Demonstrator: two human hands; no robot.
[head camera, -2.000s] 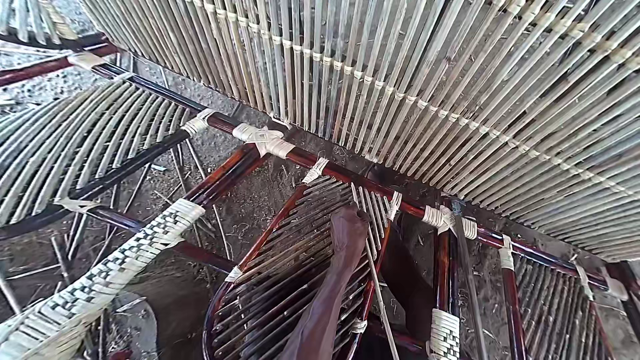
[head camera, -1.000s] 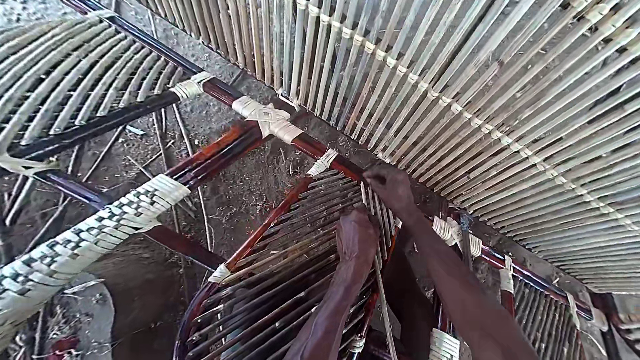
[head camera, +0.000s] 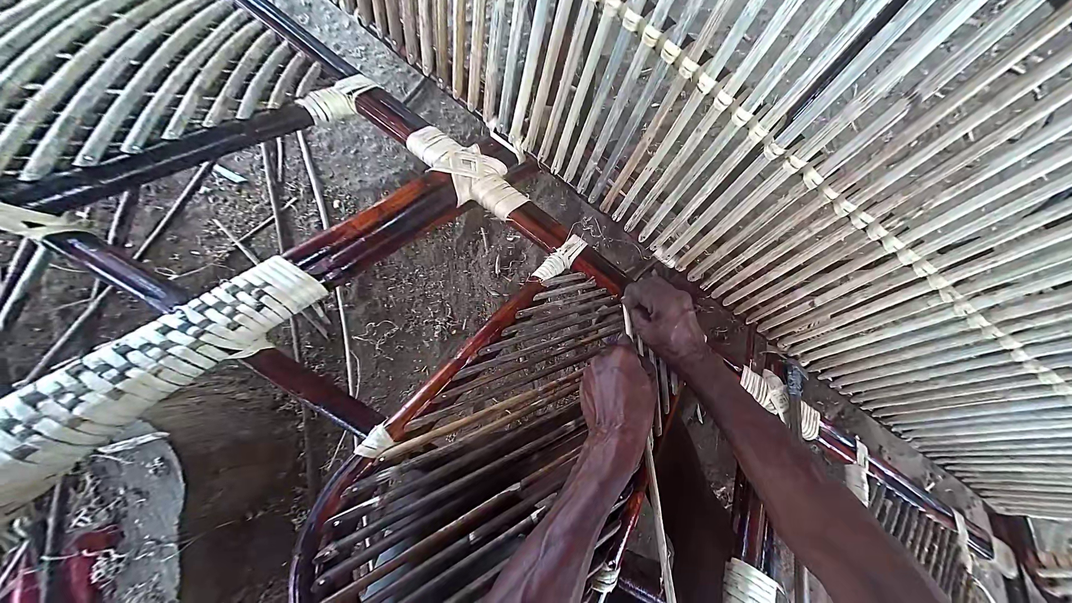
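My left hand (head camera: 618, 387), its fingers curled, is on the slatted oval panel (head camera: 502, 402) of the cane furniture frame, at the panel's right upper part. Just above and right, my right hand (head camera: 666, 314) is closed against the dark red-brown pole (head camera: 586, 261). A pale cane strip (head camera: 657, 502) runs down from between the two hands; which fingers grip it is partly hidden. Left of the hands, a pale cane binding (head camera: 559, 260) joins the panel's rim to the pole, and a larger wrapped joint (head camera: 477, 176) lies farther up the pole.
A wide slatted cane section (head camera: 837, 197) with a pale woven line fills the upper right. At the left are a woven-wrapped arm (head camera: 151, 368) and a curved slatted section (head camera: 142, 75). Thin sticks (head camera: 314, 180) stand over the dirt ground. Another slatted panel (head camera: 917, 519) is at lower right.
Two seconds ago only one hand showed; my right hand has since come in to the pole beside it. The view has moved closer.
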